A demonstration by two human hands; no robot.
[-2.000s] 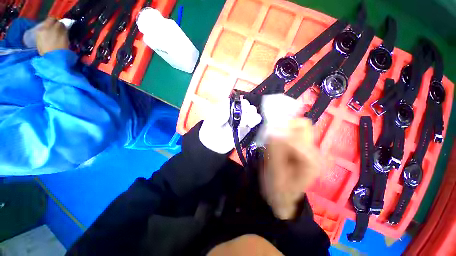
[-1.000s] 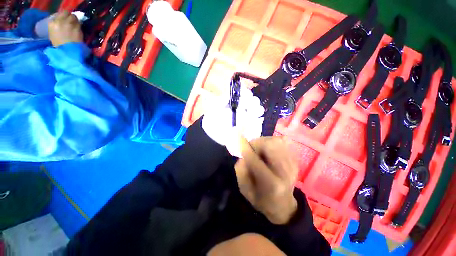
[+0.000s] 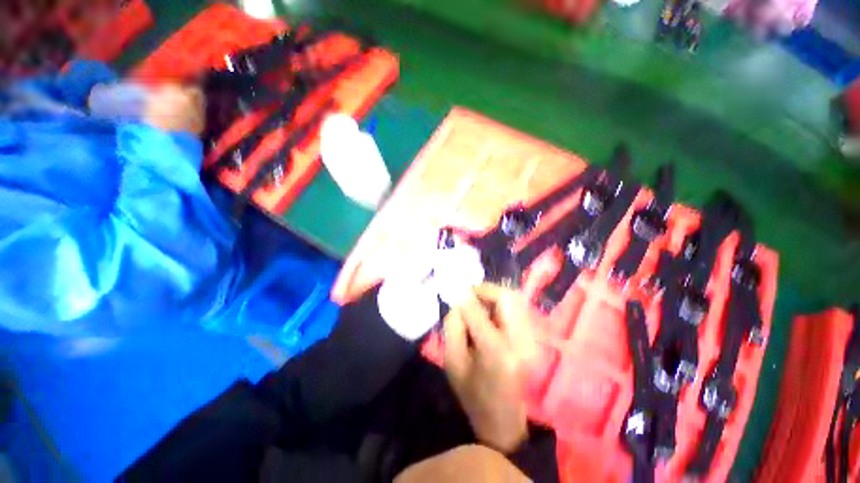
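Note:
The image is blurred. My left hand (image 3: 409,304), in a white glove, holds a dark wristwatch (image 3: 446,240) upright over the left part of the orange-red watch tray (image 3: 481,156). My bare right hand (image 3: 492,354) is just right of the glove, its fingertips at a white wiping cloth (image 3: 460,272) against the held watch. Cloth and glove partly merge in the glare, and the lower part of the watch is hidden. Several black-strapped watches, one with its dial here (image 3: 584,251), lie across the tray's middle and right.
A white bottle (image 3: 355,160) lies left of my tray on the green bench (image 3: 528,80). A neighbour's tray (image 3: 372,75) with watches is beyond it. A person's blue sleeve (image 3: 156,203) is at left. Stacked red trays (image 3: 802,396) are at right.
The view has tilted up, showing more bench behind the tray. My right hand, apart from the glove two seconds ago, came in against it and remains there with the cloth.

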